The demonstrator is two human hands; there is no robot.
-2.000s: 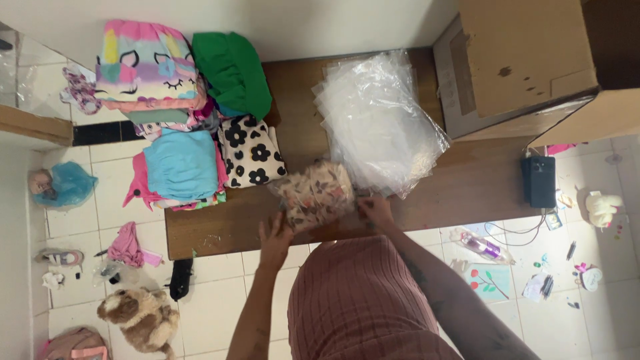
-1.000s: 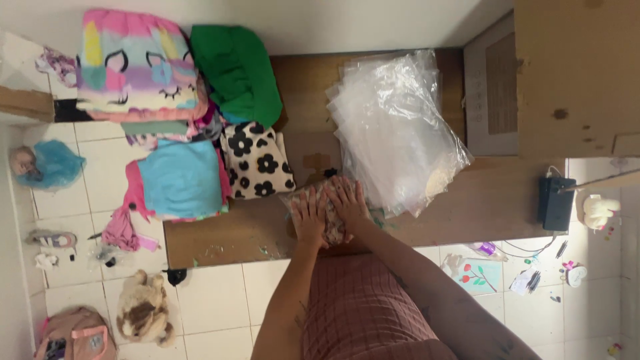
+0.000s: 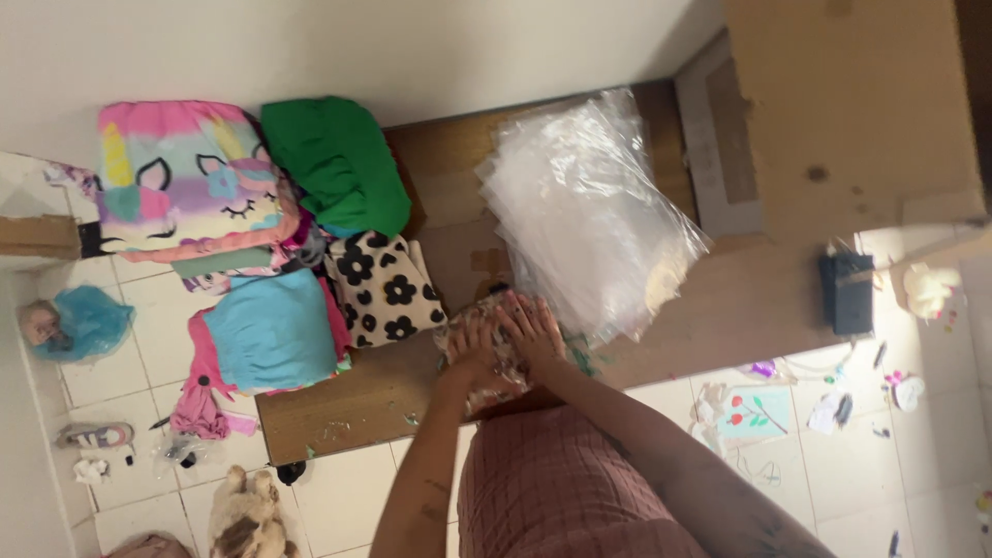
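Observation:
My left hand and my right hand lie flat, side by side, on a patterned fabric bundle at the near edge of the wooden table. Its surface looks shiny, like clear plastic, but much of it is hidden under my palms. Just right of my hands is a pile of clear plastic bags. To the left rests a folded cream cloth with black flowers, with a green folded cloth behind it. Farther left are a unicorn-print cloth and a light blue folded cloth.
A large cardboard box stands at the right end of the table, near a dark box-shaped device. On the tiled floor lie a plush toy, a shoe, a blue plastic bag and a cherry picture.
Two seconds ago my hands were apart at the sides of the patterned bundle; now both lie on top of it, close together. The view has shifted.

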